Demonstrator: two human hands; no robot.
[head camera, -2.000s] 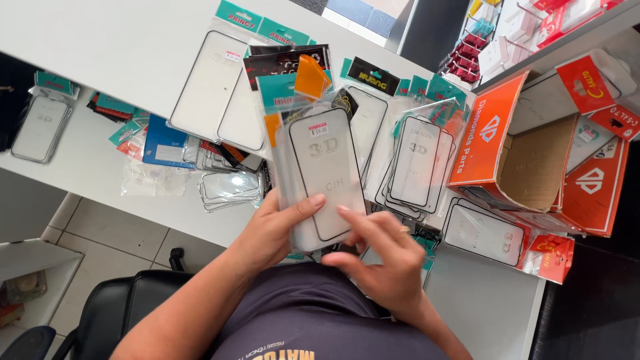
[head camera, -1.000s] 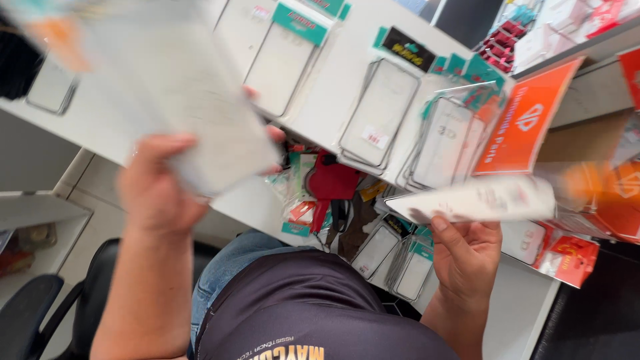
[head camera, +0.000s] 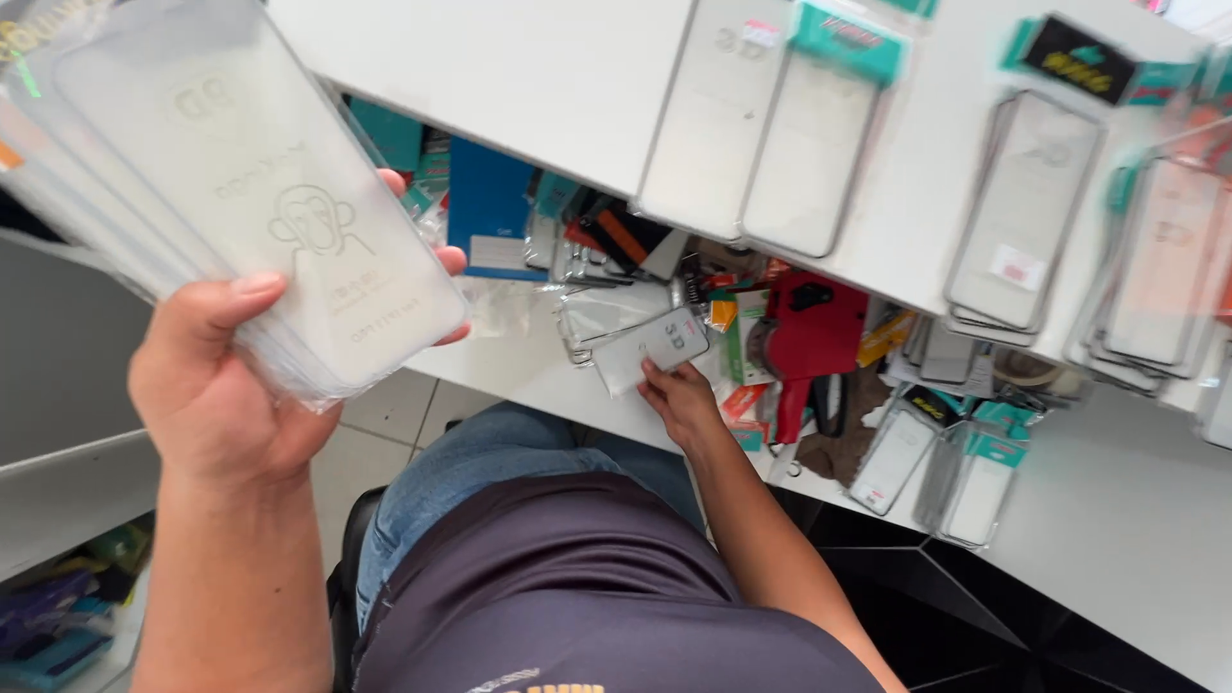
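My left hand (head camera: 231, 366) holds up a fanned stack of packaged phone screen protectors (head camera: 318, 221) at the upper left, thumb across the front one. My right hand (head camera: 679, 399) pinches the lower edge of a single screen protector pack (head camera: 654, 346) marked 3D, low over the lower shelf. That pack lies partly over other clear packs (head camera: 606, 313). On the upper counter, two long packs (head camera: 712, 125) lie side by side, one with a teal header (head camera: 847, 40). Farther right are piles of black-edged screen protectors (head camera: 1030, 212).
A red label gun or tape dispenser (head camera: 818, 322) lies right of my right hand. Near it are a blue booklet (head camera: 489, 207) and more packs (head camera: 895, 452). The white upper counter's edge (head camera: 539, 159) overhangs these. A black chair (head camera: 356, 539) stands behind my legs.
The packs once held together in front of me are now apart: the stack stays in my left hand. My right hand has moved down and left to the lower shelf. The view has shifted.
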